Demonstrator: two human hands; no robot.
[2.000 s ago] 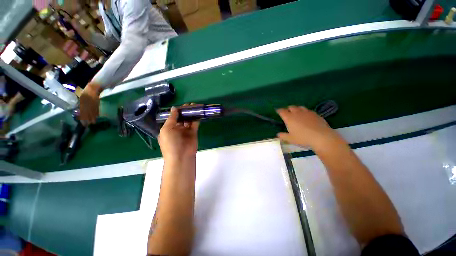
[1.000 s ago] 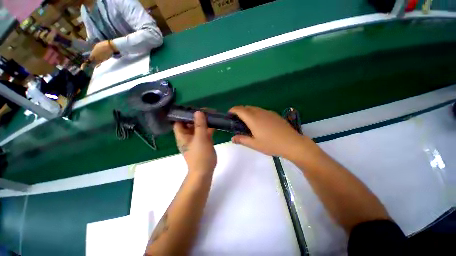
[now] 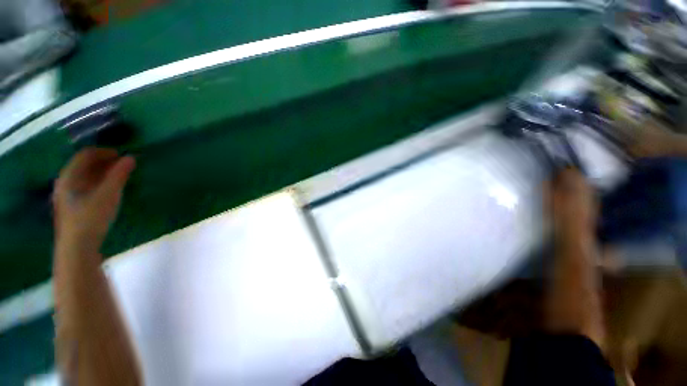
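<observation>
The frame is strongly blurred. My right hand (image 3: 574,200) is at the right, its fingers around the lower end of a dark hair dryer (image 3: 554,139) beyond the white sheet's far right end. Other dark items there blend with it. My left hand (image 3: 89,185) is over the green belt at the far left, fingers curled and thumb out. Another dark dryer (image 3: 98,124), with a shiny barrel, is just beyond its fingertips. Whether the left fingers touch or grip it cannot be told.
The green conveyor belt (image 3: 248,143) runs across beyond the white sheets (image 3: 233,294), behind a white rail. Another person's arm (image 3: 659,142) shows at the right edge beside cluttered items. A grey sleeve (image 3: 34,56) shows at upper left.
The view has swung right. My hands were together on one dryer and are now far apart, the right one with a dryer at the right, the left one by another dryer on the belt.
</observation>
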